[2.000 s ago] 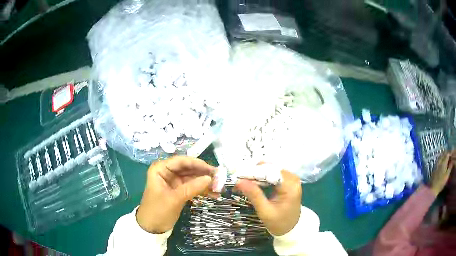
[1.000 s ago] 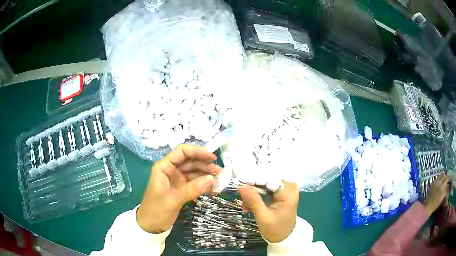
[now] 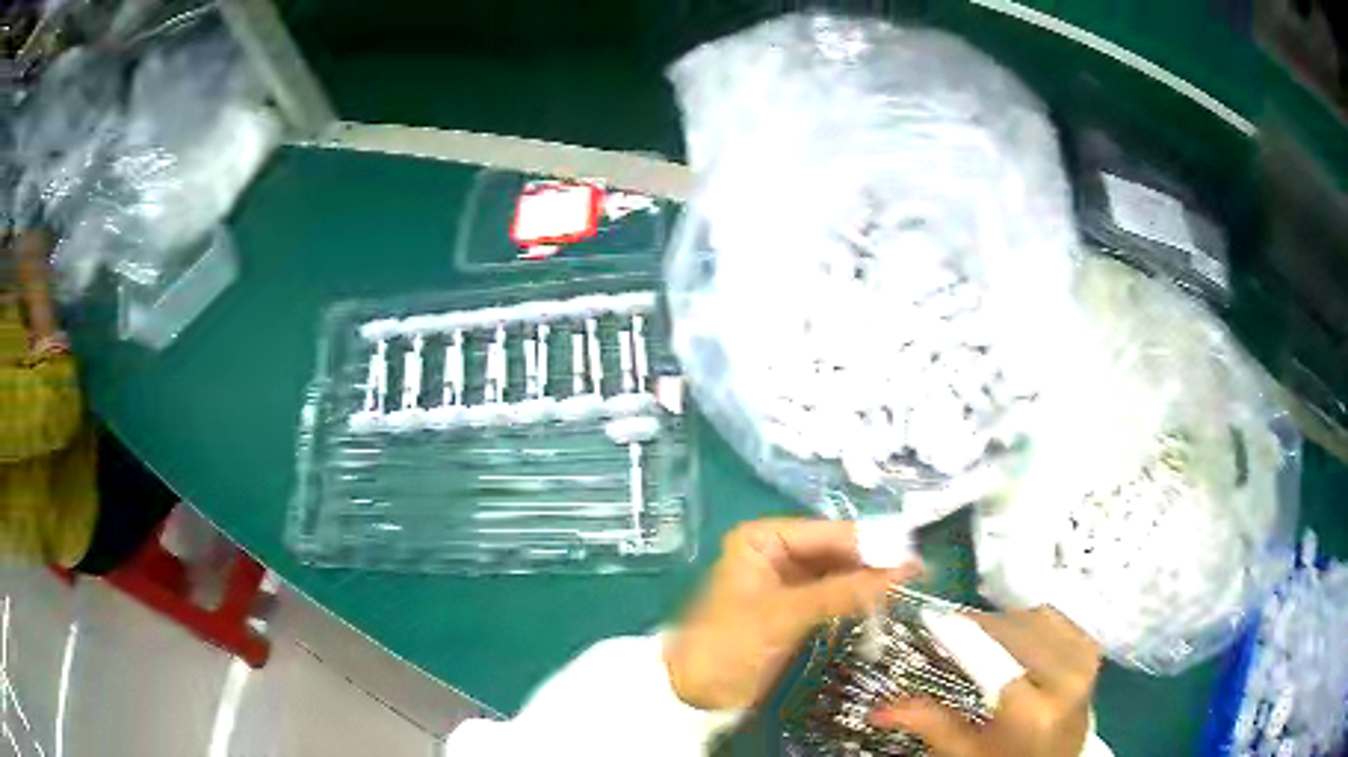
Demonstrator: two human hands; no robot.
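Note:
My left hand (image 3: 761, 609) pinches a short white cap (image 3: 886, 541) between thumb and fingers. My right hand (image 3: 1042, 683) holds a white plastic housing (image 3: 976, 651) with a thin metal rod reaching from it towards the cap; whether the rod touches the cap is unclear. Below and between the hands is the insert tray with a pile of metal inserts (image 3: 858, 695), partly hidden by my right hand. The blister tray (image 3: 495, 550) lies to the left, with a row of assembled units (image 3: 495, 362) along its back half and one unit at its front right.
A bag of white caps (image 3: 887, 340) and a bag of housings (image 3: 1124, 518) stand behind my hands. A blue bin (image 3: 1230, 683) is at the right edge. A clear box with a red-edged label (image 3: 557, 216) lies behind the blister tray. A person's yellow garment (image 3: 45, 429) and red stool (image 3: 185, 592) are at left.
The view has swung left, so the bench things sit further right in the picture. The right-hand housing now points down to the right, and the rod between the hands shows more.

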